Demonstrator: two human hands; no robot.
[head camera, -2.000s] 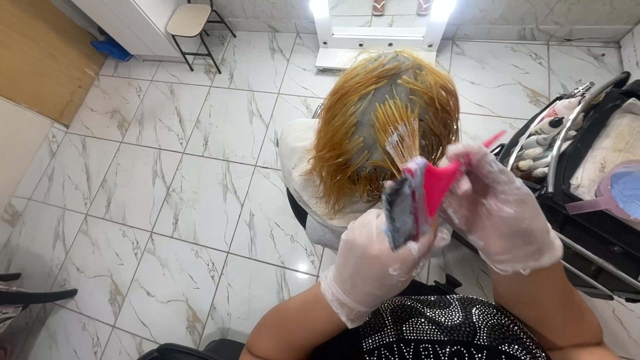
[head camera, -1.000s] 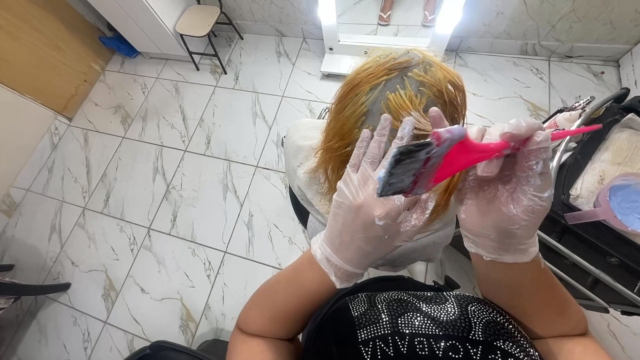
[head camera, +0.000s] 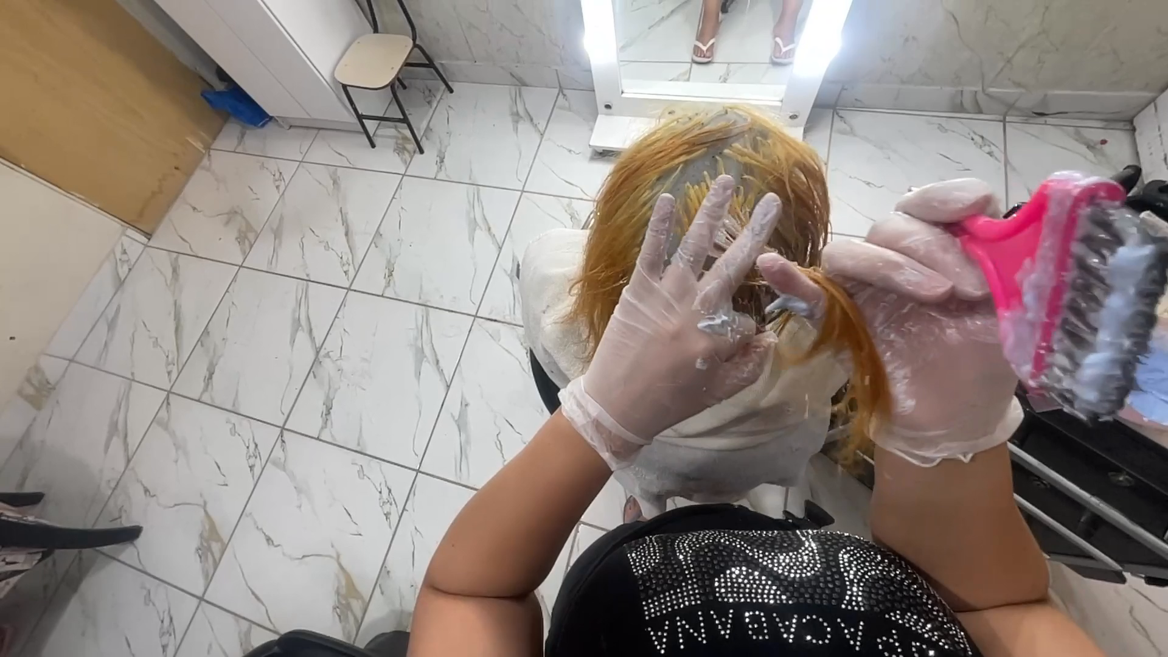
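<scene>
A seated person's orange-blond hair (head camera: 620, 201) is coated with pale blue-grey cream near the crown, and a white towel (head camera: 552, 274) lies round the shoulders. My left hand (head camera: 693, 319), in a clear glove smeared with cream, is at the back of the head with three fingers spread; its thumb and forefinger meet near the hair, and whether they pinch any is unclear. My right hand (head camera: 931, 319), also gloved, holds a pink tint brush (head camera: 1040, 274) with dark, cream-loaded bristles turned to the right. A lock of orange hair (head camera: 853, 342) hangs across that hand's fingers.
Beyond the head stands a lit mirror (head camera: 703, 89) showing feet in flip-flops. A black salon trolley (head camera: 1086, 493) is at the right, with a bowl of blue cream (head camera: 1152, 388) partly behind the brush. A small chair (head camera: 374, 59) stands at the back left on the marble-look tile floor.
My right hand has turned the brush so its bristles face right, away from the head. A lock of hair now hangs over that hand. My left hand no longer lies behind the bristles.
</scene>
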